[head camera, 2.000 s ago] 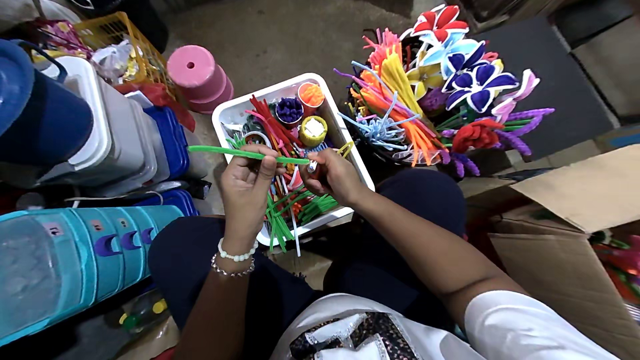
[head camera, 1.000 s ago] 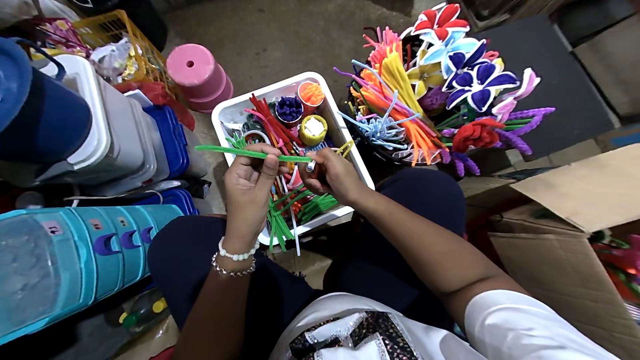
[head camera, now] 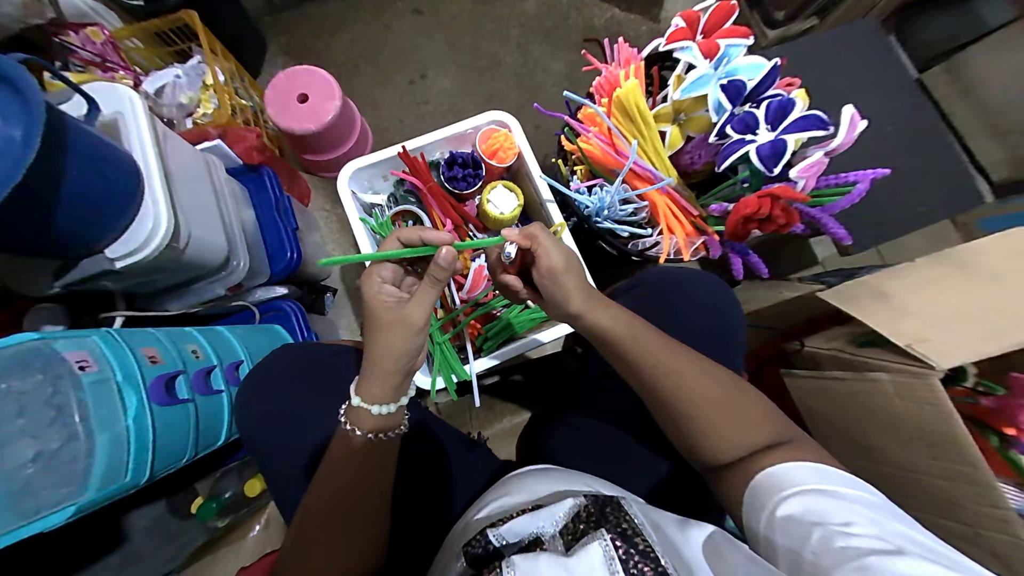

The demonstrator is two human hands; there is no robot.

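Note:
A green pipe cleaner (head camera: pixel 360 258) runs nearly level above a white plastic tub (head camera: pixel 350 180). My left hand (head camera: pixel 404 296) pinches it between thumb and fingers near its middle. At its right end, my right hand (head camera: pixel 544 268) grips it with the fingertips and also holds a small metal-tipped tool, mostly hidden in the palm. Below the hands, the tub holds red pipe cleaners (head camera: pixel 432 188), a bundle of green ones (head camera: pixel 512 326), a cup of purple pieces (head camera: pixel 462 171), a cup of orange pieces (head camera: pixel 498 147) and a yellow roll (head camera: pixel 501 205).
Colourful pipe cleaners (head camera: pixel 640 128) and fuzzy flowers (head camera: pixel 772 132) stand right of the tub. A pink stool (head camera: pixel 308 104), lidded containers (head camera: pixel 184 192) and turquoise drawers (head camera: pixel 136 400) are at the left. An open cardboard box (head camera: pixel 888 432) lies at the right.
The green pipe cleaner has shifted slightly between my fingers, and its left end sits a little lower than two seconds ago. Both hands stay over the tub.

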